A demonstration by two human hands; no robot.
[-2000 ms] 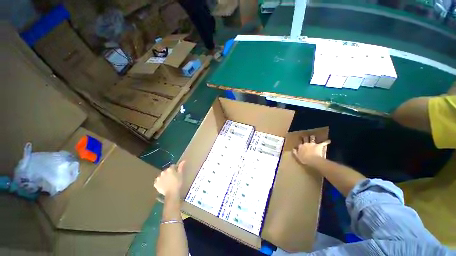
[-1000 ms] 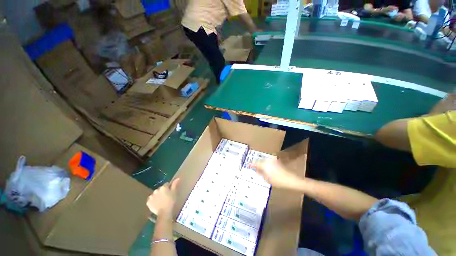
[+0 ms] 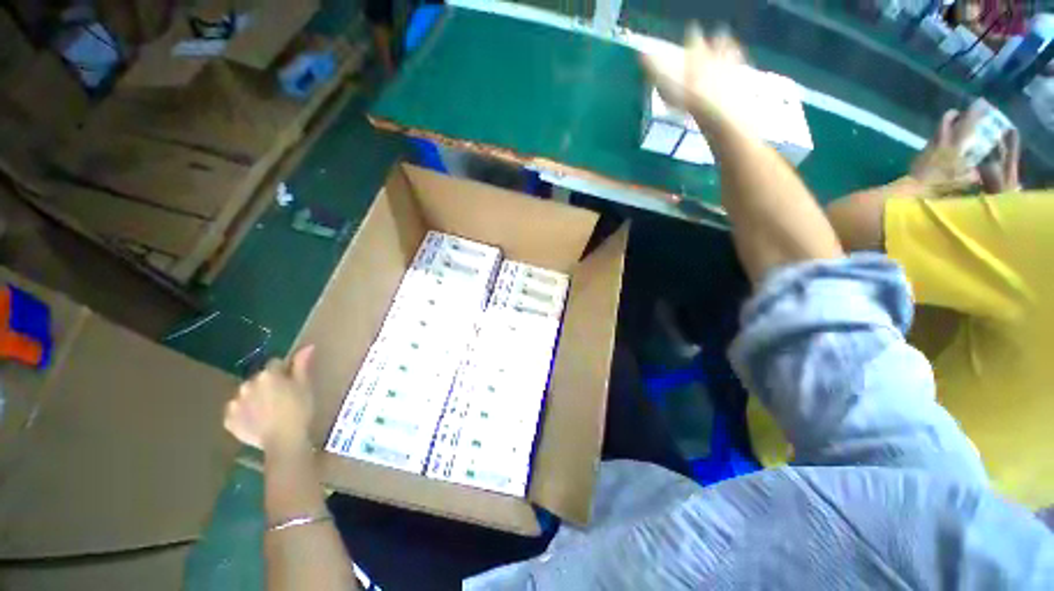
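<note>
An open brown shipping carton [image 3: 578,381] sits low in front of me, tilted in view. Two rows of white product boxes [image 3: 445,369] lie inside it, printed sides up. My left hand [image 3: 272,406] is at the carton's left wall, thumb up by the edge, with the fingers partly curled. My right hand [image 3: 699,72] is blurred and reaches over the stack of product boxes [image 3: 769,110] on the green bench. Whether it grips a box cannot be told.
A person in a yellow shirt [image 3: 982,312] sits at the right, holding a small white item. The green bench [image 3: 520,81] spans the top. An orange and blue tape gun [image 3: 26,327] lies on cardboard at left. A wooden pallet [image 3: 237,208] is upper left.
My right hand has left the carton and moved up to the stack on the bench. My left hand stays by the carton's left wall. The view has shifted right.
</note>
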